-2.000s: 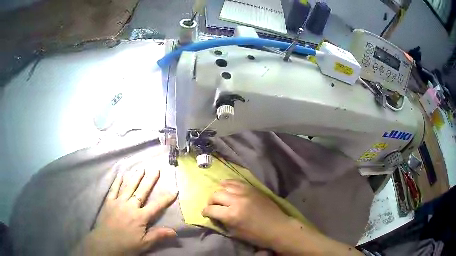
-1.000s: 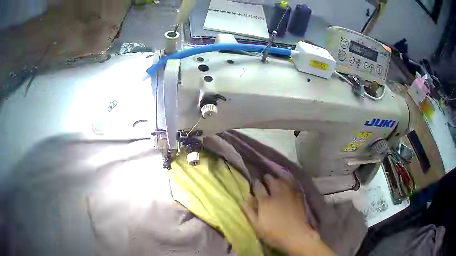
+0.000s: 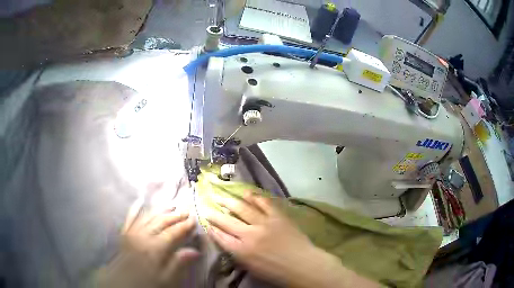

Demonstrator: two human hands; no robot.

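The grey-taupe fabric panel [image 3: 62, 185] spreads over the table at the left and under the sewing head. The yellow-green fabric [image 3: 360, 236] runs from the presser foot [image 3: 193, 169] to the lower right. My left hand [image 3: 155, 239], blurred, lies on the taupe fabric left of the seam edge, palm down. My right hand [image 3: 253, 225], also blurred, lies on the yellow-green fabric just right of that edge, fingers spread towards the foot. Neither hand shows a clear grip. The needle tip is too small to tell.
The JUKI sewing machine [image 3: 315, 107] arches across the middle, with a glaring lamp [image 3: 131, 115] left of its head. A control panel [image 3: 418, 67] stands at the right rear, and thread cones [image 3: 345, 25] stand behind. A tray with red-handled snips [image 3: 452, 207] is at the right.
My left hand, out of view one second ago, is back on the taupe fabric. My right hand has moved left towards the foot. The yellow-green fabric now spreads right, and the taupe panel reaches further up left.
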